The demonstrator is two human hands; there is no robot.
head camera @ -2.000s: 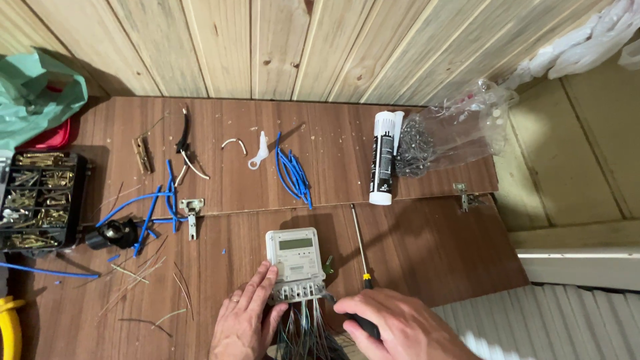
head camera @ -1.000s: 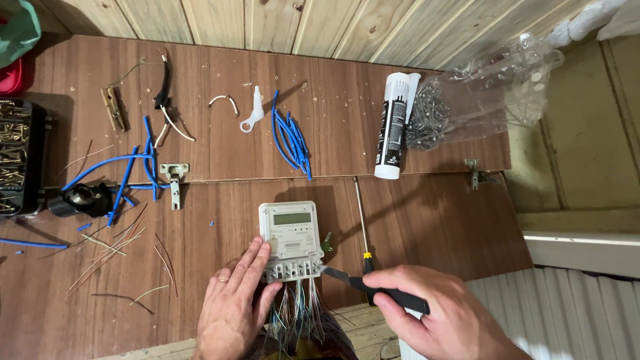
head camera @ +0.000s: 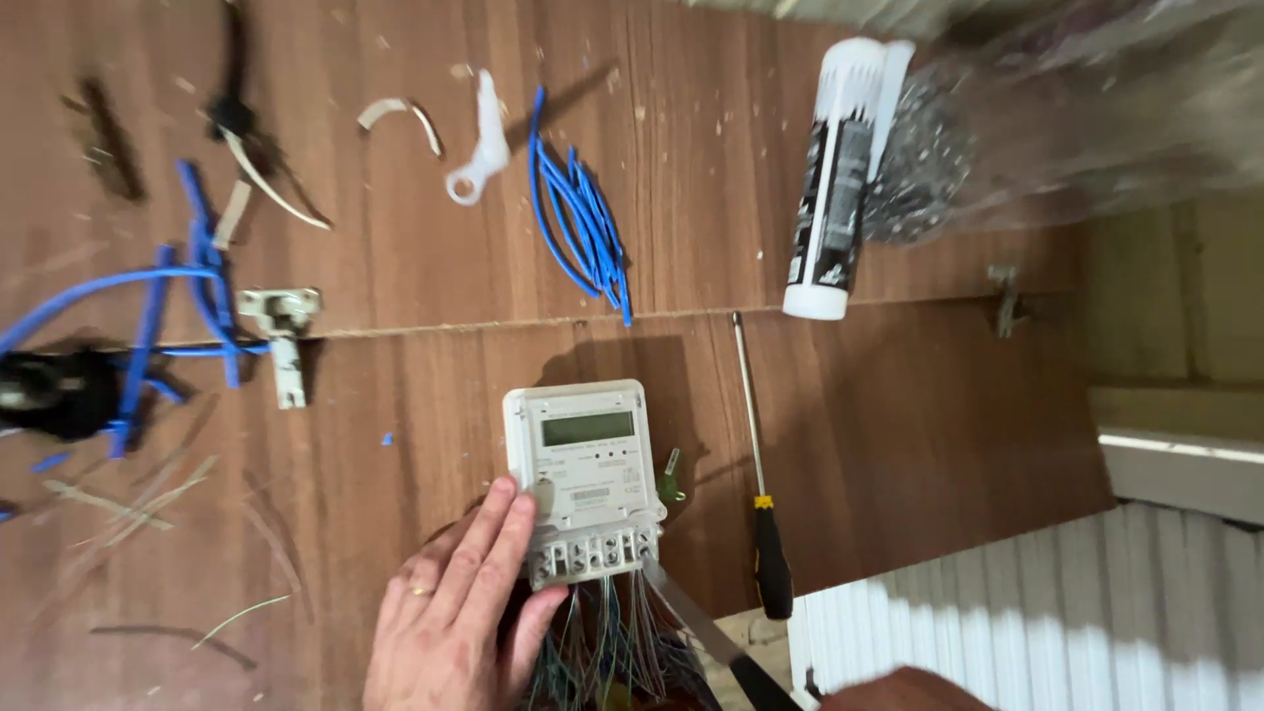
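A white electricity meter (head camera: 585, 464) with a grey display lies near the board's front edge. My left hand (head camera: 459, 602) presses on its lower left side, fingers on the case and thumb under the terminal block (head camera: 592, 555). Thin wires (head camera: 607, 642) hang from the terminals. My right hand (head camera: 908, 691), mostly cut off by the frame's bottom edge, holds a knife-like tool with a flat metal blade (head camera: 696, 620) and black handle. The blade's tip is at the rightmost terminal. Right of the meter lies a screwdriver (head camera: 760, 504) with a black and yellow handle. A small green piece (head camera: 671, 489) lies beside the meter.
Blue insulated wire pieces (head camera: 583, 217), a white plastic nozzle (head camera: 484, 148) and a cartridge tube (head camera: 829, 188) lie farther back. A clear plastic bag (head camera: 1047, 128) is at the back right. On the left are a metal hinge (head camera: 283, 331), more blue wires (head camera: 153, 336) and thin wire scraps (head camera: 133, 513).
The tool's blade tip remains by the meter's right terminals, while my right hand has moved down, mostly out of frame. My left hand stays on the meter. The view has moved closer.
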